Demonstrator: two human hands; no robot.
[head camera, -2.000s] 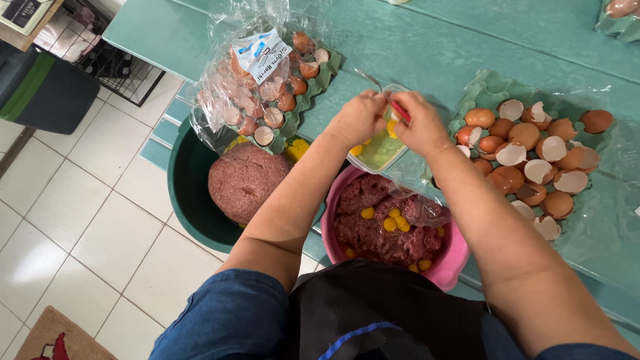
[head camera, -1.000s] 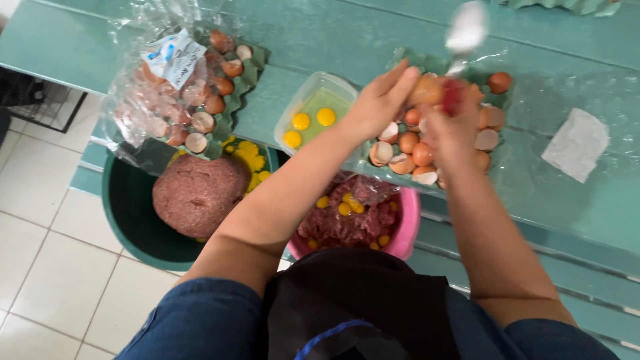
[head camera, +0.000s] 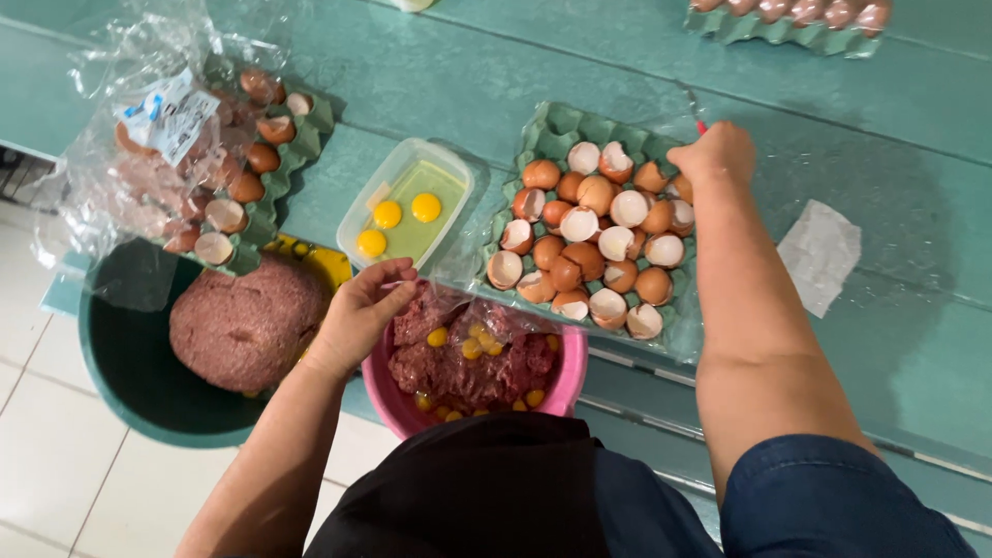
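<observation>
My left hand, empty with fingers apart, hovers by the near edge of a plastic container holding three egg yolks in egg white. My right hand grips a red-handled utensil at the far right corner of a green egg carton full of broken eggshells. The utensil's far end is thin and blurred. Nearer me, a pink basin holds ground meat with several yolks on it. At left, a dark green basin holds a rounded mound of ground meat.
Another carton of shells under crumpled plastic wrap stands at the left, overhanging the green basin. A piece of white paper lies on the table at right. A wrapped egg carton is at the far edge of view.
My hands, together over the container and then over the carton, are now apart. The left has moved back toward the container. The view has shifted.
</observation>
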